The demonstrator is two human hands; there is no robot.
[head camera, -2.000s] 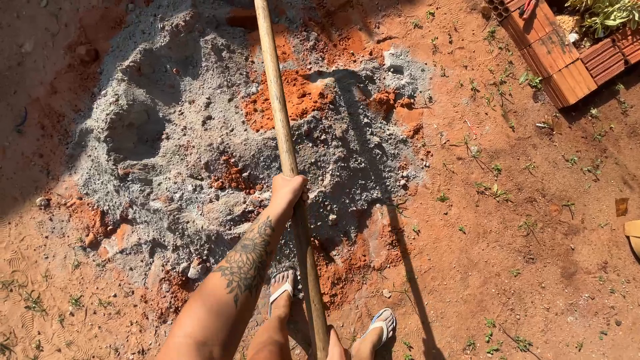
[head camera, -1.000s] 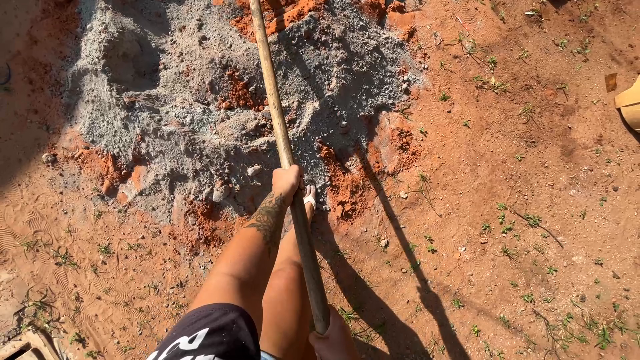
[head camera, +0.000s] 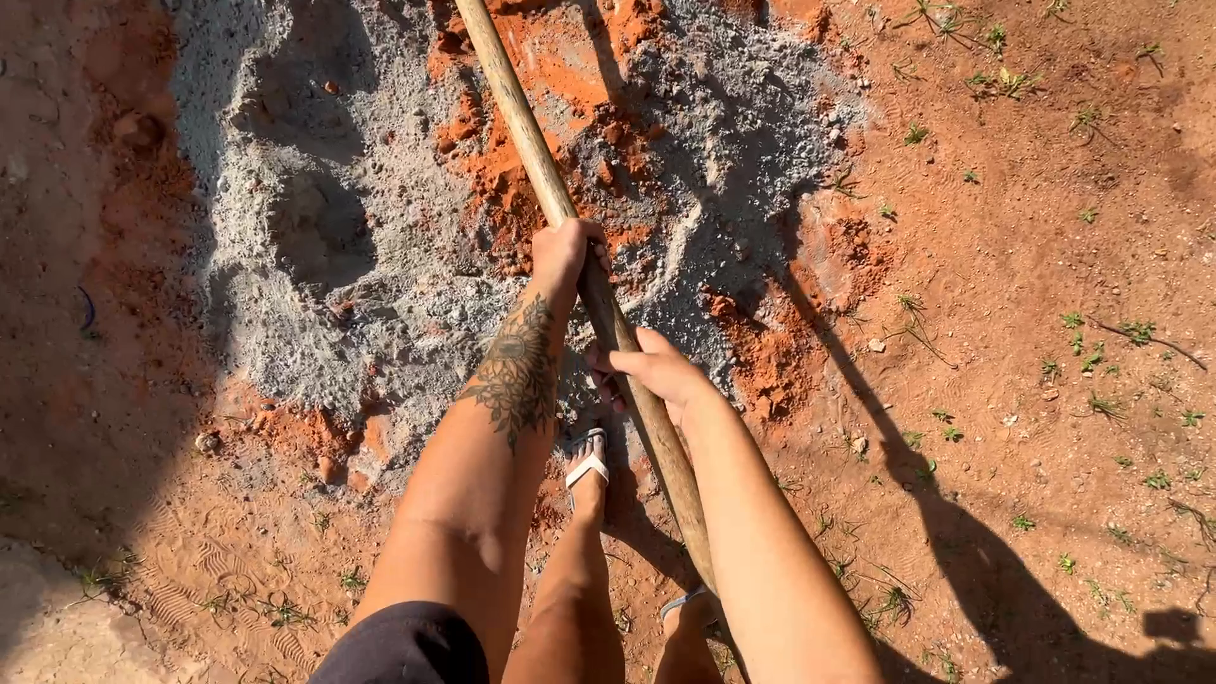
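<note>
A long wooden tool handle (head camera: pixel 518 109) runs from the top of the view down between my arms; its head is out of view. My left hand (head camera: pixel 562 249) is closed around it near the middle of the view. Lower down, my right hand (head camera: pixel 655 372) lies against the handle, with its thumb across the wood and some fingers spread beneath it. Under the handle lies a heap of grey, mortar-like material (head camera: pixel 418 313) mixed with orange-red soil (head camera: pixel 570 57).
My feet stand at the near edge of the heap, one in a white-strapped flip-flop (head camera: pixel 587 465). Reddish dirt ground (head camera: pixel 1007 256) with small weeds (head camera: pixel 1092 356) spreads to the right. Two hollows mark the heap's left part. Shade covers the far left, and a pale slab (head camera: pixel 57 617) lies at bottom left.
My right hand has moved up the handle, from near its lower end to a place just below my left hand. Orange soil at the heap's upper middle looks more spread out.
</note>
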